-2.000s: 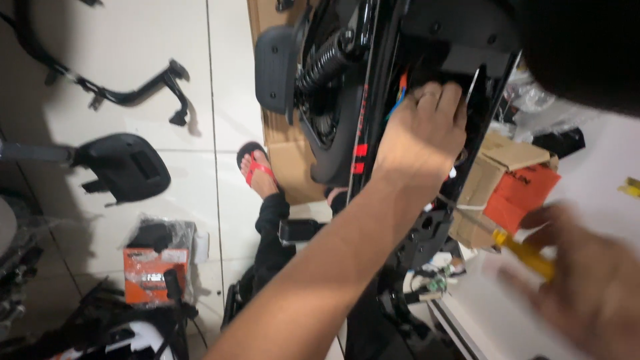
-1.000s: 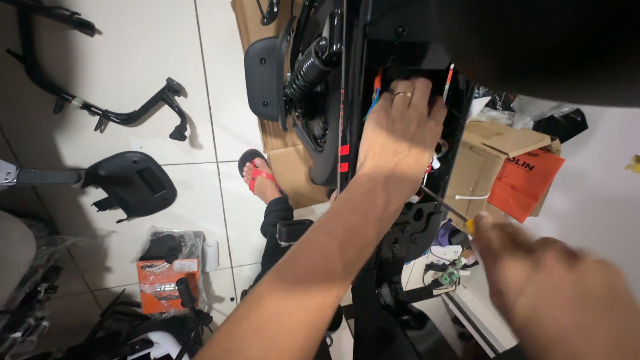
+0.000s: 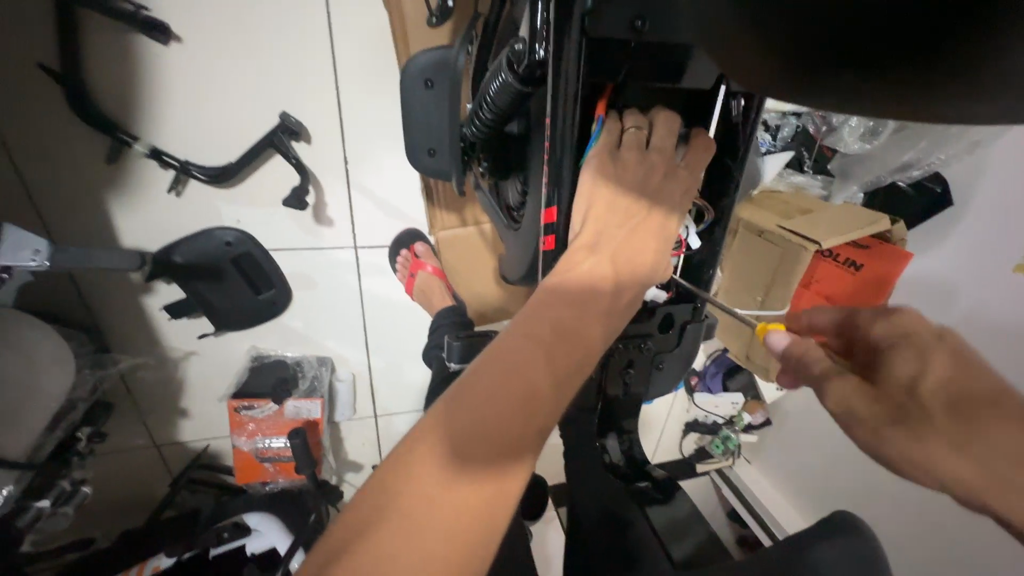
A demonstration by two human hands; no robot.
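My left hand (image 3: 640, 184), a ring on one finger, reaches palm down into the open bay of a black scooter frame (image 3: 564, 160). Its fingertips are hidden inside, so I cannot tell what they touch. Orange, blue and green wires (image 3: 598, 120) come up beside its index side. White connectors and thin wires (image 3: 688, 236) show by the wrist. At the right my right hand (image 3: 824, 352) grips a screwdriver (image 3: 720, 306) by its yellow handle. The metal shaft slants up and left into the bay near my left wrist, where its tip is hidden.
A spring shock absorber (image 3: 500, 92) and rear wheel flank the frame. An open cardboard box (image 3: 760, 248) with an orange sheet (image 3: 852, 276) stands right, near plastic wrap. A black tubular bracket (image 3: 208, 172), a black plastic part (image 3: 224, 276) and an orange box (image 3: 276, 440) lie left. Cardboard lies under the wheel.
Two seconds ago the right hand and screwdriver were blurred, farther right of the frame; the shaft now reaches in by the left wrist. The left hand has stayed in the bay. The view has shifted somewhat.
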